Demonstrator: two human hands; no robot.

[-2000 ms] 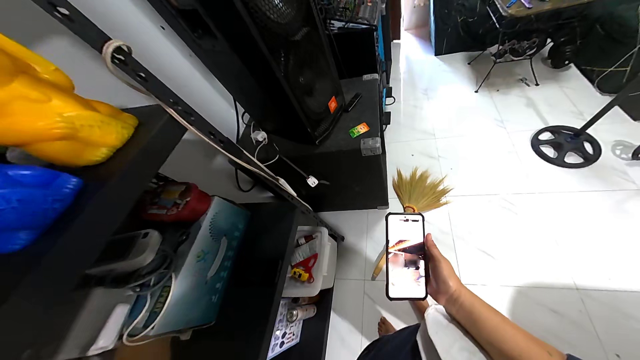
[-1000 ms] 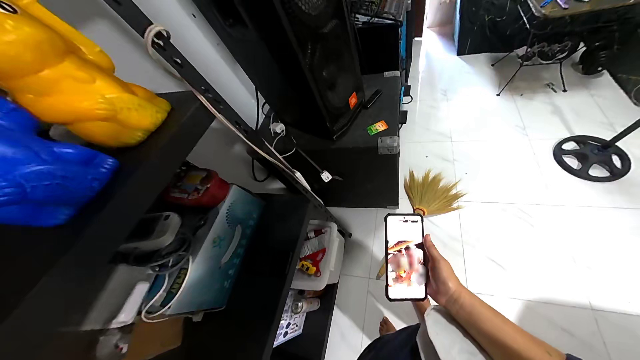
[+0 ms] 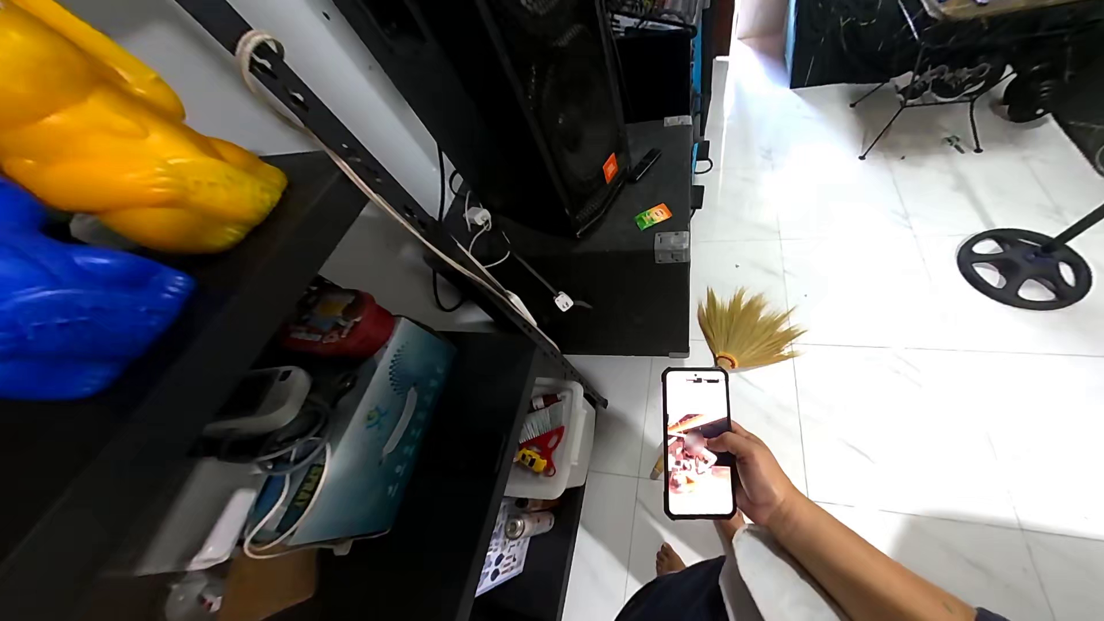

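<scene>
My right hand (image 3: 755, 473) holds a smartphone in a dark case (image 3: 697, 444) upright at the lower centre right. The thumb lies over the right edge of its lit screen, which shows a bright picture, partly washed out; the other fingers are mostly hidden behind the phone. My left hand is not plainly in view. A small patch of skin shows just under the phone, and I cannot tell what body part it is. Directly beyond the phone's top edge lie the straw bristles of a broom (image 3: 746, 329). Part of its handle (image 3: 657, 467) shows left of the phone.
Left, a black shelf (image 3: 297, 203) holds yellow and blue plastic figures (image 3: 129, 129), a teal box (image 3: 379, 431) and a white bin (image 3: 578, 440). A tall speaker (image 3: 565, 103) stands on a black cabinet (image 3: 604, 302). A round black stand base (image 3: 1024, 268) rests on the tiles; a bare foot (image 3: 668, 561) is below.
The picture on the phone screen has changed from the one two seconds ago. My right hand keeps its hold on the phone. The view has turned slightly to the left.
</scene>
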